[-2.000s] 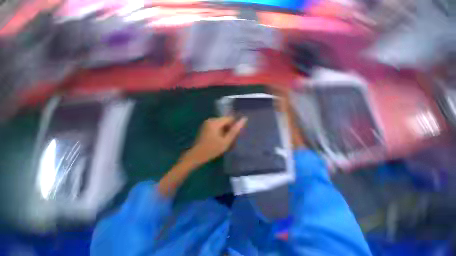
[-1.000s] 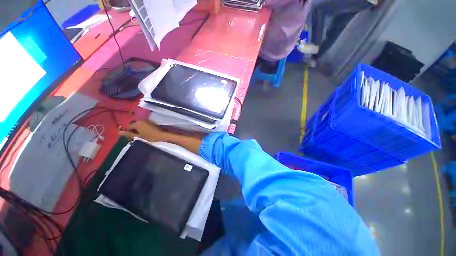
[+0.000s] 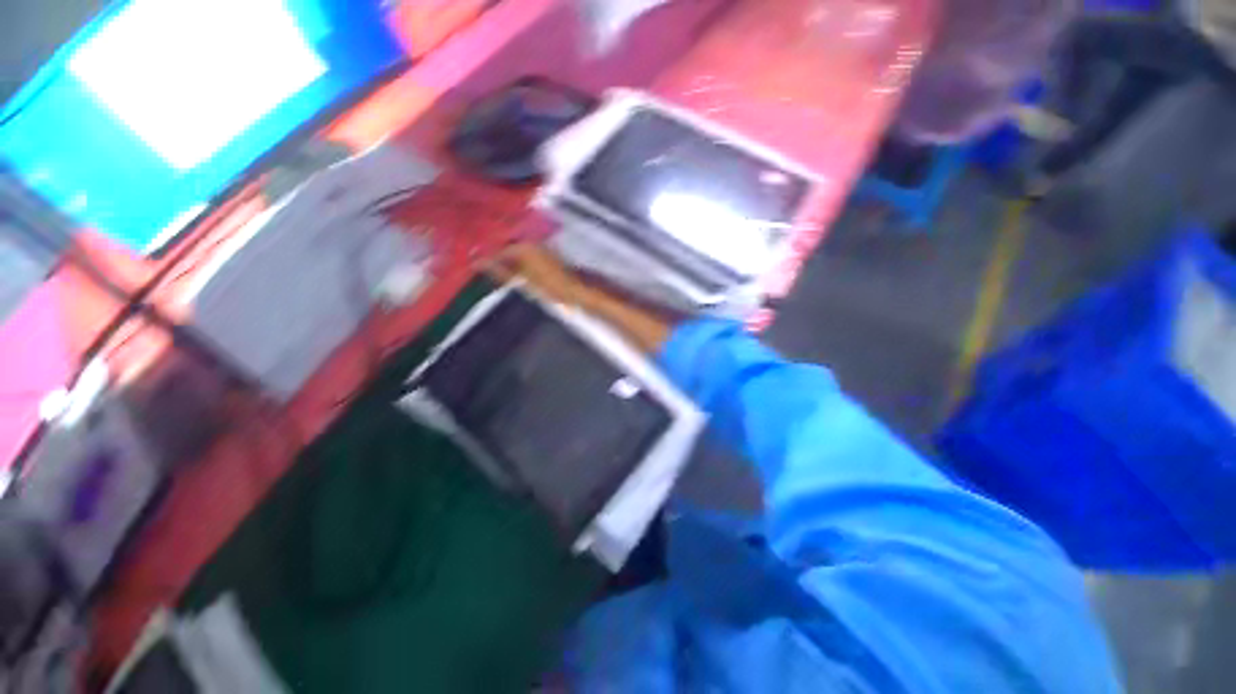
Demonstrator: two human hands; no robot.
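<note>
A dark tablet [image 3: 549, 407] with a small white sticker lies on a white foam sheet [image 3: 634, 513] on the green mat [image 3: 366, 542]. My right hand [image 3: 531, 275] reaches past the tablet's far edge, between it and a stack of tablets [image 3: 691, 183] with white sheets. The hand is blurred and its fingers are partly hidden; I cannot tell whether they hold anything. My left hand is not in view.
A bright monitor [image 3: 203, 82] stands at the upper left. White papers [image 3: 305, 271] and a dark rounded object [image 3: 515, 125] lie on the red surface. Another tablet [image 3: 156, 671] shows at the lower left edge. A blue crate [image 3: 1098, 407] stands on the floor at the right.
The view has turned back left; the tablet, stack and monitor sit further right in the picture. My right hand stays by the tablet's far edge. The left-side tablet has come into view.
</note>
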